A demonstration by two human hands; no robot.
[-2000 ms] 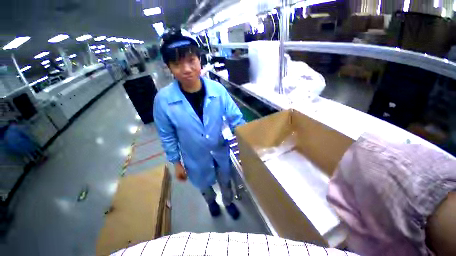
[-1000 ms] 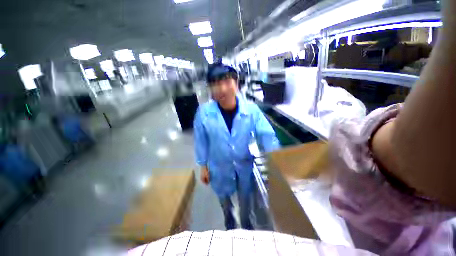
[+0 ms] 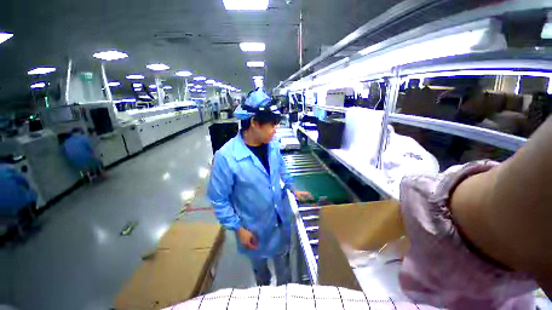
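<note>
An open brown carton (image 3: 339,227) stands at the lower right, close in front of me. A white slab (image 3: 376,273) lies inside it, with shiny clear film (image 3: 362,257) at its far end. A forearm in a pink sleeve (image 3: 433,242) comes in from the right edge and covers the carton's right part. The hand of that arm is not visible. Neither of my hands can be seen.
A person in a blue coat (image 3: 254,187) stands beside the roller conveyor (image 3: 310,233), one hand over its rail. Flattened brown cartons (image 3: 175,260) lie at lower left. A white plastic bag (image 3: 408,156) lies on the bench (image 3: 363,172). Seated people in blue are far left.
The view has swung, and the person and cartons sit differently in it. The person has turned the head toward the conveyor. The pink-sleeved arm reaches in higher up than two seconds ago.
</note>
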